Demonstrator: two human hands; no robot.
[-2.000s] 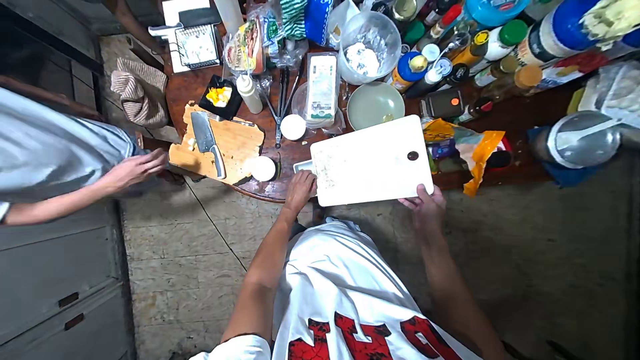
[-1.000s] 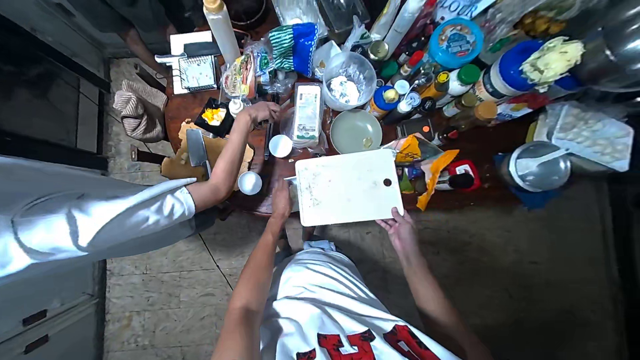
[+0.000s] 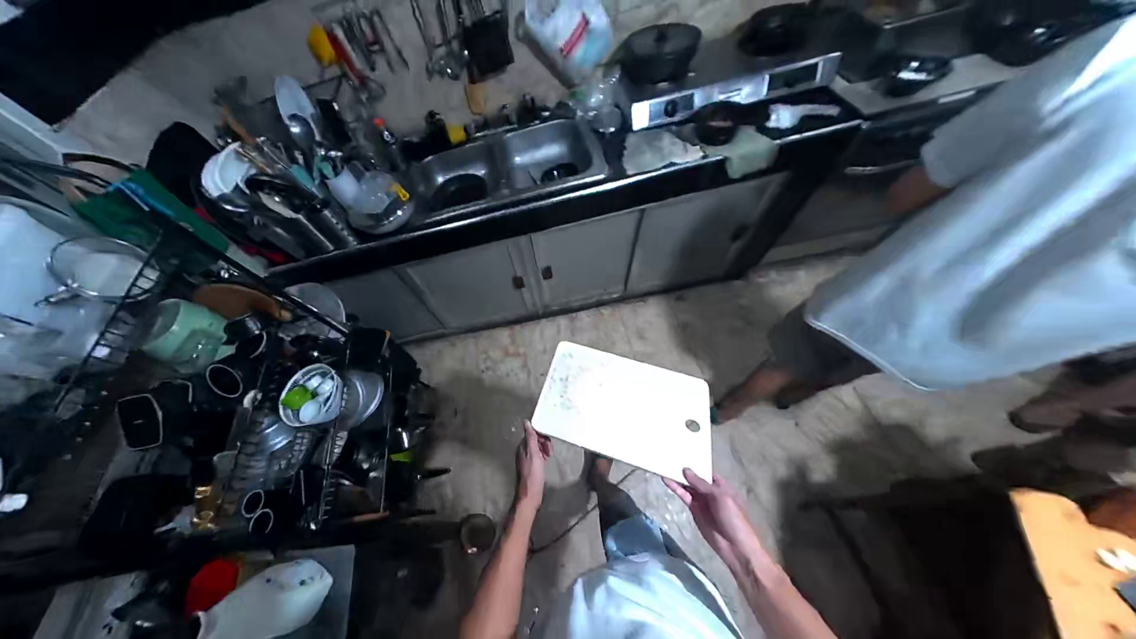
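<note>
A white plastic cutting board [image 3: 626,408] with a round hole near its right edge is held out over the floor, level or nearly so. My left hand [image 3: 533,454] grips its near left corner. At the near right corner my right hand [image 3: 707,504] holds it, thumb on top by the edge. Dark specks lie on the board's left part. Beyond it, along the wall, is a double stainless steel sink [image 3: 506,169].
Left stands a dish rack [image 3: 324,479] packed with cups and bowls. Gray cabinets [image 3: 581,262] run under the sink counter, with a stove [image 3: 737,89] at its right. A person in a light shirt [image 3: 994,222] stands at right. A wooden board [image 3: 1065,568] lies at lower right.
The view has swung from the cluttered table to the sink and dish rack. Both my hands still hold the white board, which was near the table's edge and is now over the floor.
</note>
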